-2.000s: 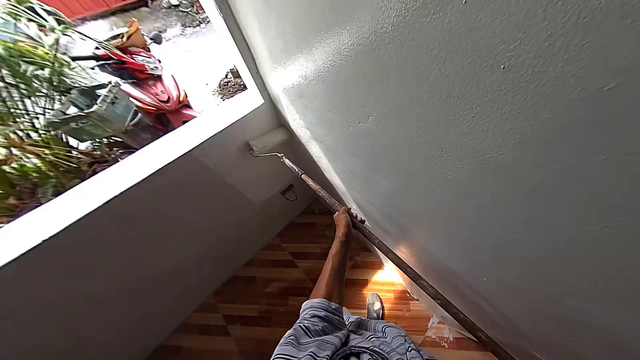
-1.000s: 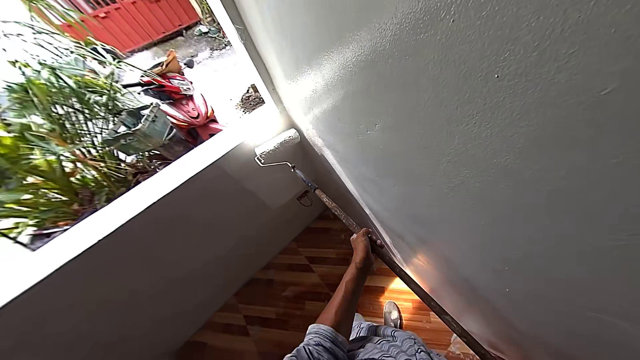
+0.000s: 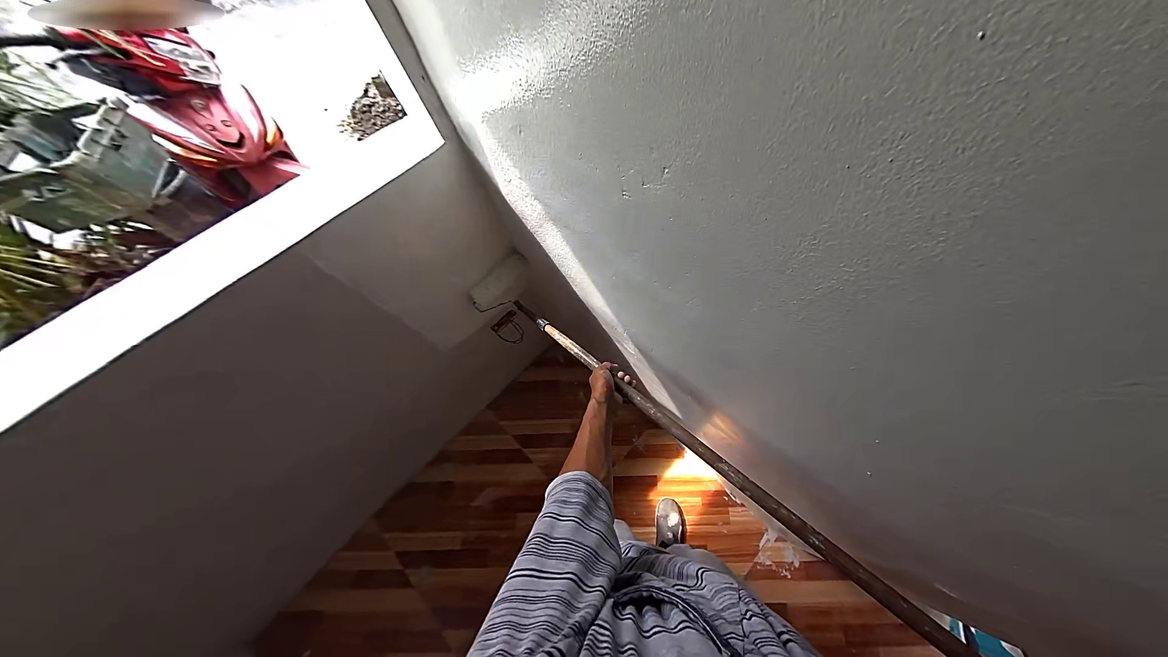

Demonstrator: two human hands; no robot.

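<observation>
My left hand [image 3: 604,381] is closed around a long wooden pole [image 3: 693,443], which slants from the wall corner down to the lower right edge. At its far end a paint roller [image 3: 500,279] rests on the low wall [image 3: 392,265], close to the corner with the tall grey wall [image 3: 821,228]. A patch with a visible edge, differing in shade, shows on the low wall left of the roller. A small dark wire loop [image 3: 507,327] hangs beside the roller frame. My right hand is out of view.
A white ledge [image 3: 228,265] tops the low wall. Beyond it are a red motorcycle [image 3: 214,123], a grey-green container [image 3: 100,173] and plants. My shoe [image 3: 670,522] is on the brown patterned floor [image 3: 438,538], near whitish marks [image 3: 777,553] beside the tall wall.
The roller was up by the ledge one second ago and is now lower in the corner. My left hand has kept its hold on the pole. The view has shifted.
</observation>
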